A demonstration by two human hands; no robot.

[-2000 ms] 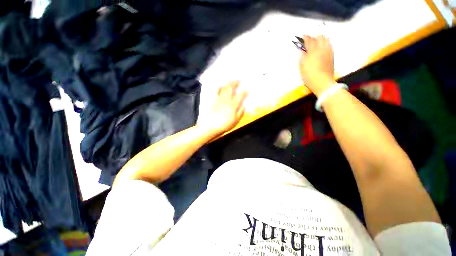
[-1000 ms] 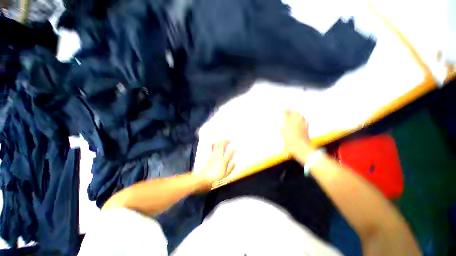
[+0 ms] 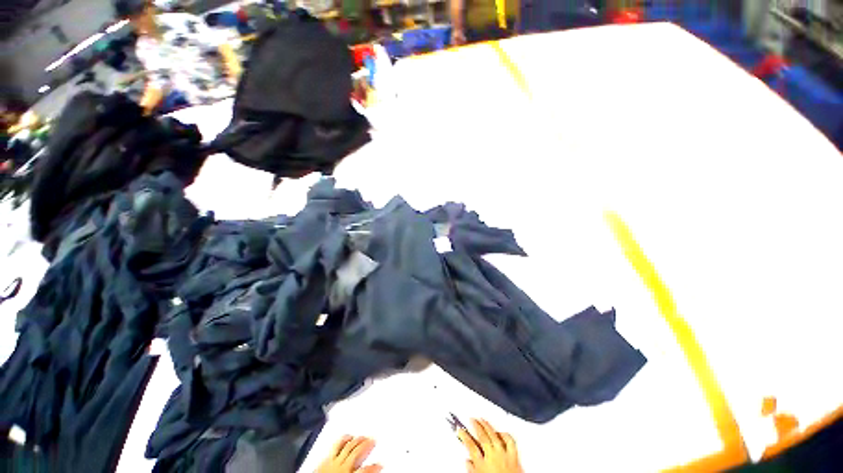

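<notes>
A heap of dark navy trousers [image 3: 407, 291] lies on the white table in front of me, with long legs stretching to the right. A small white ticket [image 3: 443, 245] and a lighter grey patch [image 3: 352, 276] show on the cloth. My left hand [image 3: 349, 455] rests on the table at the bottom edge of the picture, partly cut off, with no item visible in it. My right hand [image 3: 492, 448] is to its right, also cut off. Small dark thread snips [image 3: 456, 423] show at its fingertips.
Another navy pile [image 3: 83, 309] hangs at the left. Blacker garment heaps [image 3: 300, 88] stand farther back. Yellow tape [image 3: 670, 314] crosses the white table [image 3: 555, 166] at the right. A person's arm and patterned clothing [image 3: 189, 55] show at the far left.
The view has tilted up from my lap to the far table. Both hands now sit low in the picture. The red stool is out of view.
</notes>
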